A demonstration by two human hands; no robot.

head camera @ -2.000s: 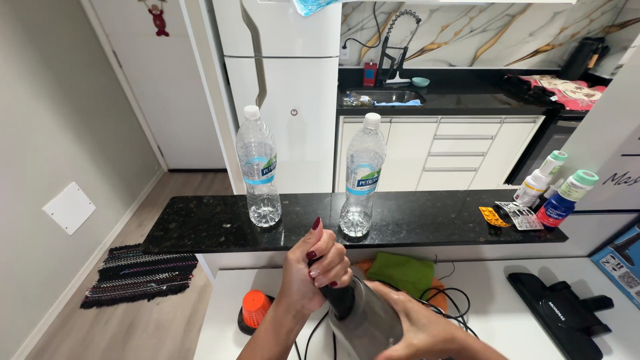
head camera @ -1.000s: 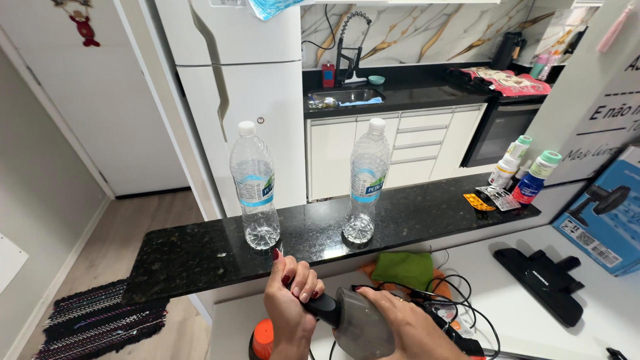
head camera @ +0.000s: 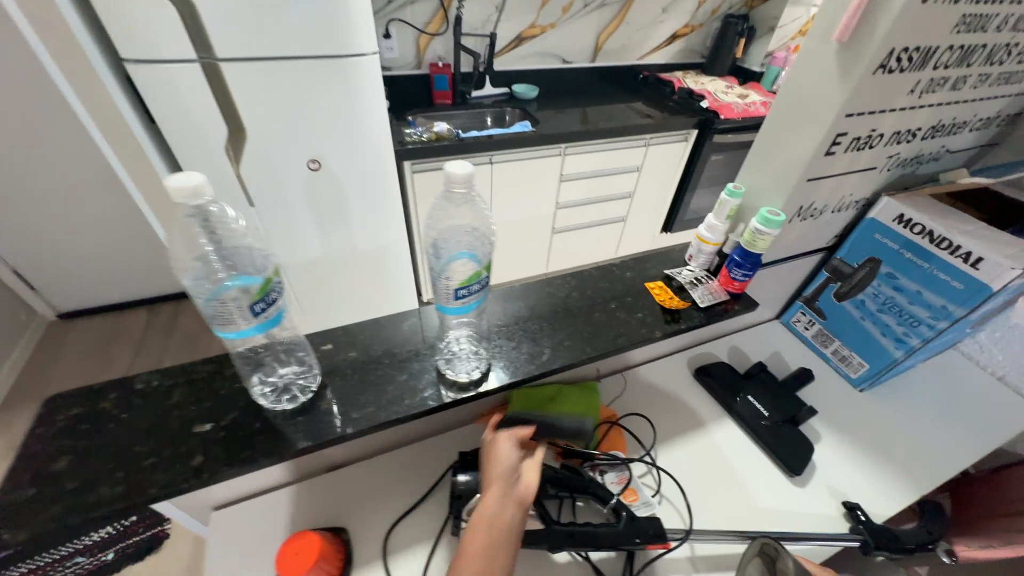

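My left hand (head camera: 512, 468) reaches over the black body of a handheld vacuum cleaner (head camera: 576, 504) and grips a blurred dark cylindrical part (head camera: 552, 428) in front of a green cloth (head camera: 568, 400). Near the bottom edge my right hand (head camera: 812, 566) is mostly cut off, beside a translucent grey cup-shaped part (head camera: 768, 558); its fingers are hidden. An orange part with a black rim (head camera: 312, 552) lies at lower left. On the white table, a black vacuum floor head (head camera: 756, 416) rests to the right.
Two clear plastic bottles (head camera: 248, 304) with white caps stand on the black granite ledge (head camera: 376, 360). Medicine bottles (head camera: 744, 252) and blister packs (head camera: 696, 286) sit at its right end. A blue fan box (head camera: 904, 296) stands on the table (head camera: 680, 472), where black cords loop around the vacuum.
My hands have moved apart; earlier they were together on the grey part and a black piece. The view has turned toward the right, showing the vacuum body and more of the table.
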